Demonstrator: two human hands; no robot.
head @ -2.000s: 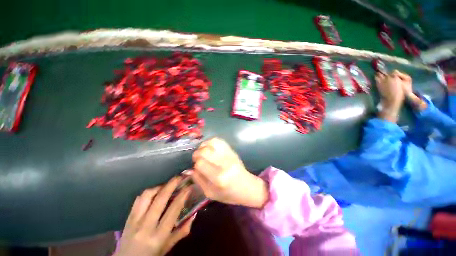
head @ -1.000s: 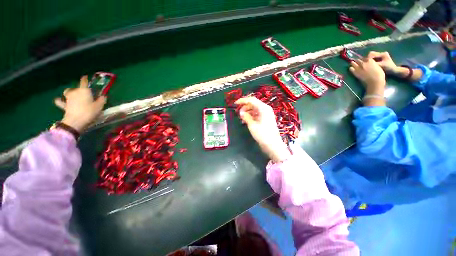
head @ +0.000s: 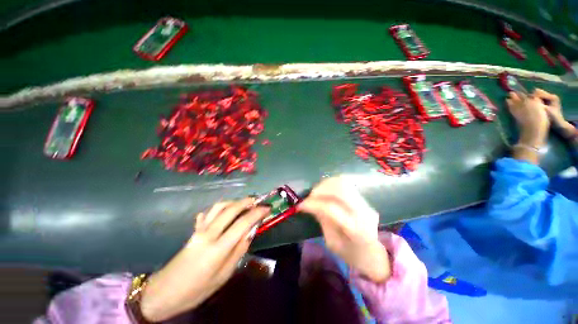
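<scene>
My left hand (head: 218,247) holds a phone unit (head: 279,205) with a red rim and green board, tilted above the bench's near edge. My right hand (head: 345,218) is at the upper right end of this unit, its fingertips pinched at the red rim. Whether a small part is between those fingertips cannot be told. A large heap of small red and black parts (head: 212,130) lies beyond my hands. A second heap of small red parts (head: 383,126) lies to the right. Thin silver lines, perhaps tweezers (head: 199,186), lie in front of the large heap.
A phone unit (head: 70,128) lies at the bench's left. Three more (head: 452,104) lie right of the second heap. Several units, one at the left (head: 161,39), lie on the green conveyor (head: 285,38) beyond the pale ridge (head: 304,68). A coworker's hands (head: 532,114) and blue sleeves are at the right.
My left hand has come back from the conveyor, leaving a unit there. The unit that lay between the heaps is now in my left hand. My right hand has moved from the second heap to it.
</scene>
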